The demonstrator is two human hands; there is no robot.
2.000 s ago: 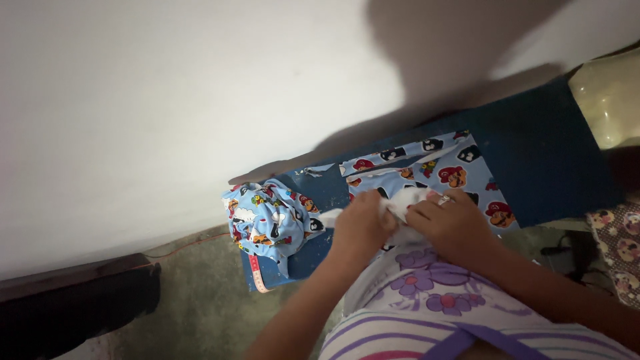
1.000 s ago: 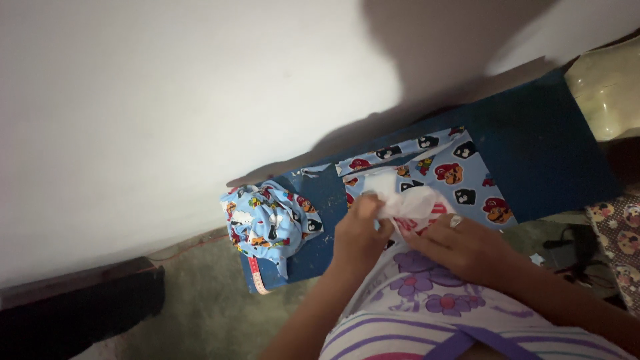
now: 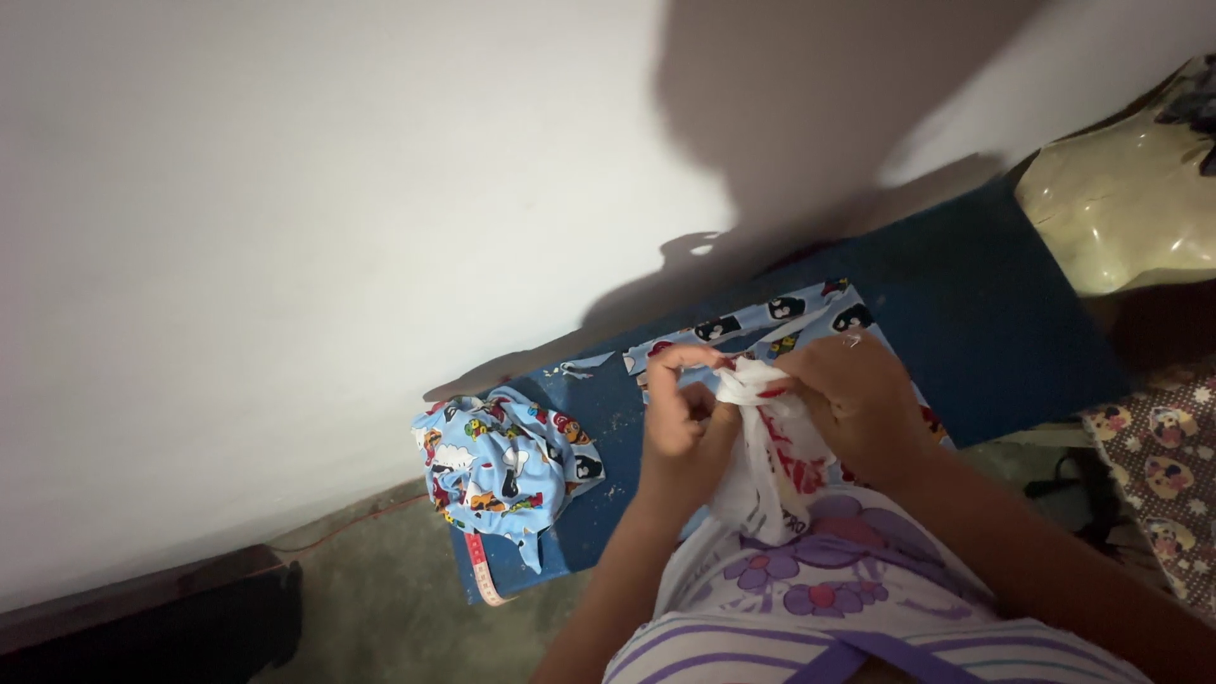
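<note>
My left hand (image 3: 686, 418) pinches the gathered top of a white plastic bag with red printing (image 3: 771, 456). On the other side of that bunched plastic, my right hand (image 3: 850, 399) grips it too. The bag hangs in front of my flowered top, over the edge of a blue table. Light blue cartoon-print fabric (image 3: 860, 318) lies flat under and behind my hands, partly hidden by them. A crumpled heap of the same fabric (image 3: 508, 461) sits at the table's left end, apart from my hands.
A measuring tape (image 3: 480, 568) hangs at the left end of the blue table (image 3: 988, 313). Small fabric scraps (image 3: 584, 366) lie by the white wall. A shiny cream-coloured form (image 3: 1121, 209) stands at the right, above a brown patterned cloth (image 3: 1164, 484). A dark object is at lower left.
The white plastic bag was bunched up between my hands; now it hangs down with more of its red printing showing, its top gathered between my fingers.
</note>
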